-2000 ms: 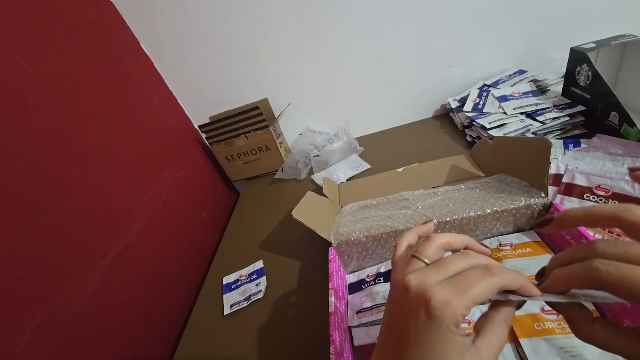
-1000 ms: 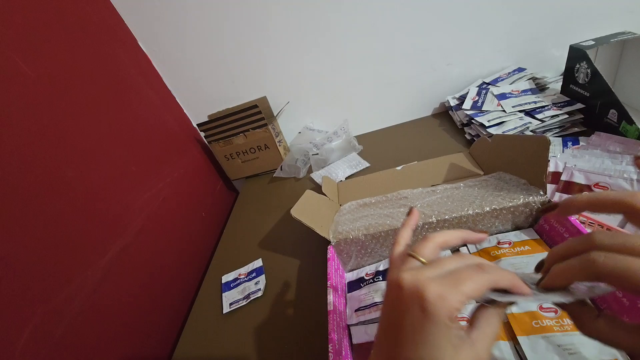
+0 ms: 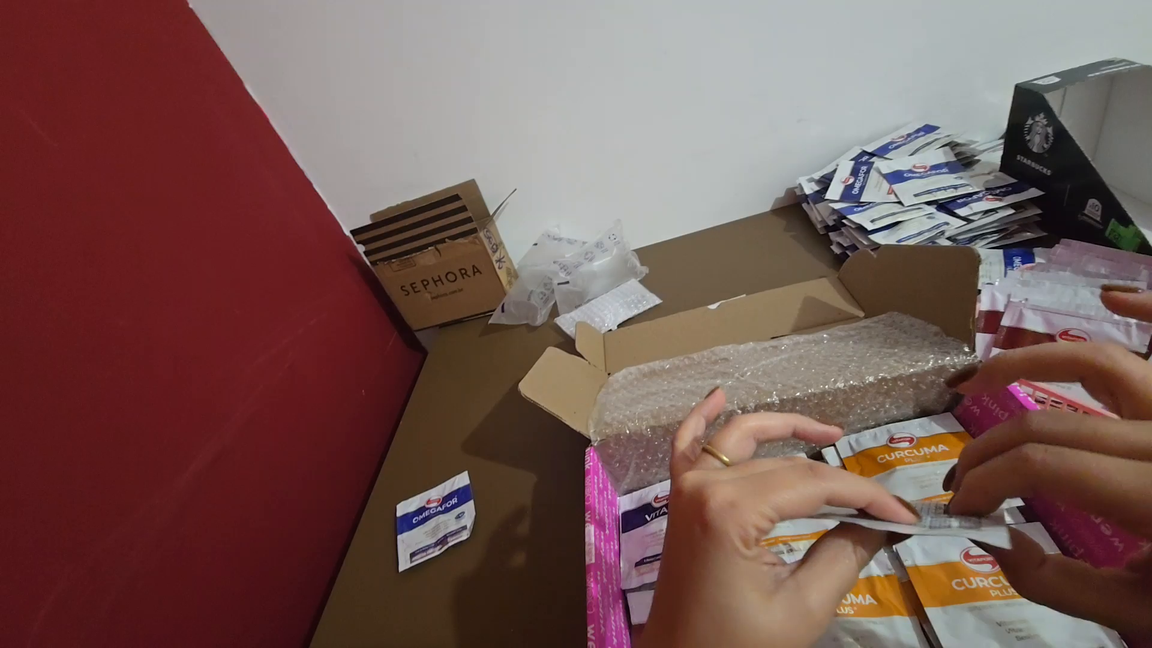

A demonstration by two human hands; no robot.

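My left hand (image 3: 765, 531), with a ring on one finger, pinches a flat sachet (image 3: 927, 522) seen nearly edge-on. At the sachet's other end is my right hand (image 3: 1062, 450), thumb below and fingertips above it. Both hands are over an open pink-sided cardboard box (image 3: 601, 540). Inside it lie several orange-and-white sachets (image 3: 909, 450) and, at the left, a blue-and-white sachet (image 3: 641, 540), partly hidden by my left hand. Bubble wrap (image 3: 774, 378) lines the box's back side. The held sachet's front print cannot be seen.
A single blue-and-white sachet (image 3: 436, 520) lies on the brown table (image 3: 504, 486) left of the box. Behind are a small cardboard box (image 3: 441, 270), plastic air pillows (image 3: 576, 270) and a pile of sachets (image 3: 918, 189). At right stand a black display box (image 3: 1062, 153) and pink-and-white sachets (image 3: 1071, 297).
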